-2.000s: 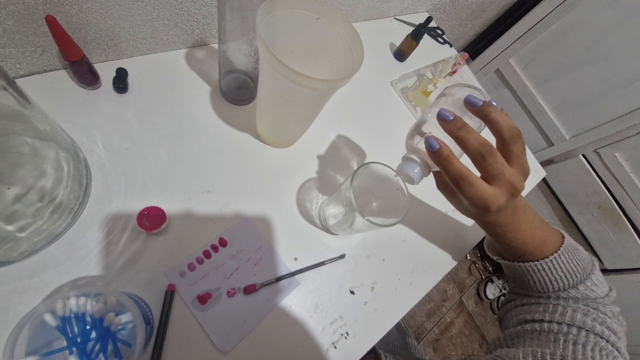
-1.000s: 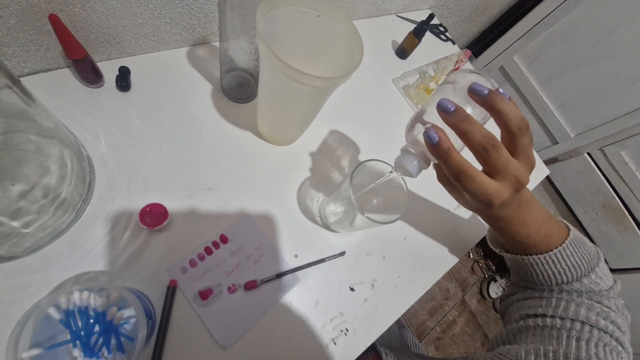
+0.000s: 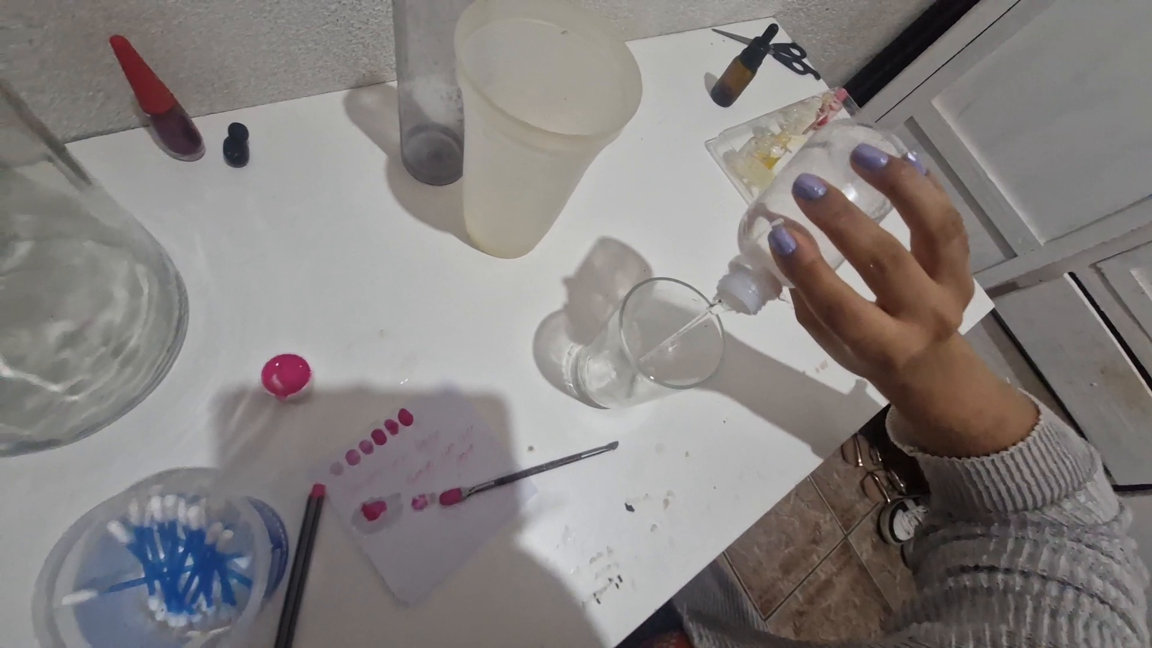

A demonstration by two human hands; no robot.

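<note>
My right hand (image 3: 886, 261) grips a clear plastic bottle (image 3: 814, 193), tilted with its white nozzle (image 3: 747, 288) at the rim of a drinking glass (image 3: 648, 346). A thin stream of clear liquid runs from the nozzle into the glass, which has some liquid at its base. Left of the glass, a thin brush (image 3: 544, 468) with a pink tip lies partly on a paper (image 3: 423, 540) bearing pink dabs and writing. A small round pink thing (image 3: 286, 375) sits above the paper. My left hand is out of view.
A tall translucent plastic container (image 3: 522, 180) and a clear cylinder (image 3: 432, 108) stand behind. A large glass vessel (image 3: 81, 297) and a tub of cotton swabs (image 3: 171, 576) are at left. A dropper bottle (image 3: 742, 67), scissors (image 3: 792, 58) and a clear tray (image 3: 733, 162) lie at back right.
Liquid now streams visibly into the glass; two seconds ago no stream showed clearly. My right hand and the bottle have stayed nearly in place.
</note>
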